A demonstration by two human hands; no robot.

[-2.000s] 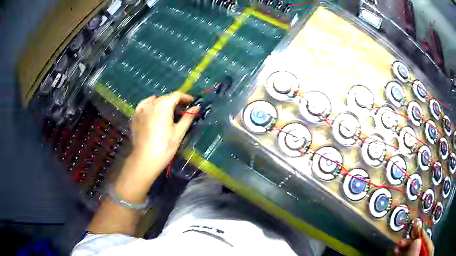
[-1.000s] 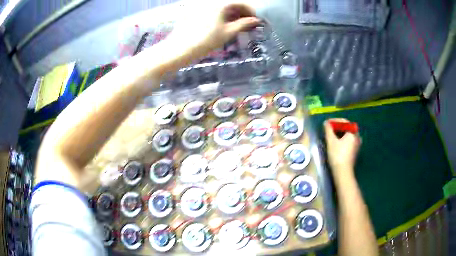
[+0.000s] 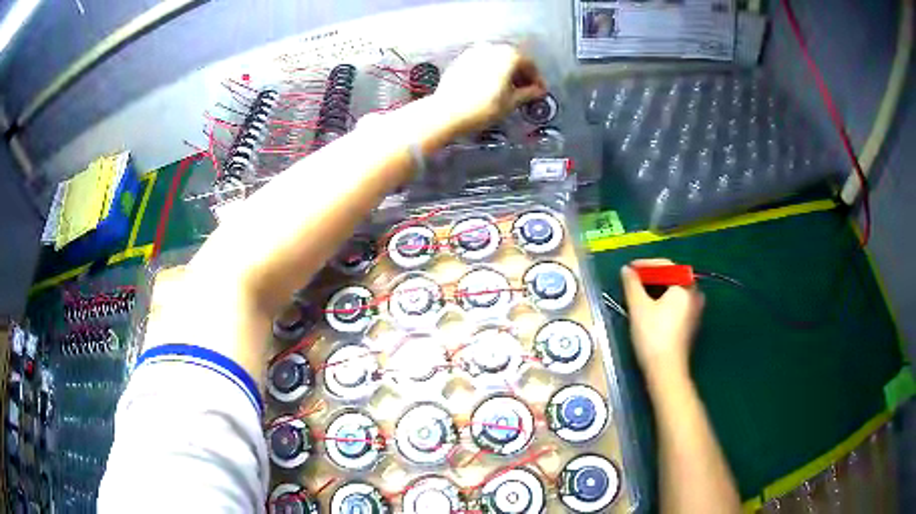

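My left hand (image 3: 492, 85) reaches over to the rear blister tray (image 3: 226, 201), fingertips curled at a dark round speaker driver (image 3: 539, 108) at its right end; whether they grip it is unclear. My right hand (image 3: 663, 311) is closed around the red test probe (image 3: 663, 275), right of the main tray. The main blister tray (image 3: 625, 442) lies in front, its round pockets holding rows of flat discs with white rings and red wires, such as this speaker driver (image 3: 578, 412). My left arm covers the tray's left part.
An empty-looking clear tray (image 3: 703, 141) leans at the back right. A red cable (image 3: 829, 100) hangs at right. A blue bin (image 3: 123, 206) with yellow papers stands back left. The slotted tray (image 3: 90, 376) is at left. Columns of dark discs (image 3: 336, 100) stand in the rear tray.
My view has swung from the left side to the main and rear trays. My left hand has moved from the slotted tray to the rear tray. The right hand still holds the probe.
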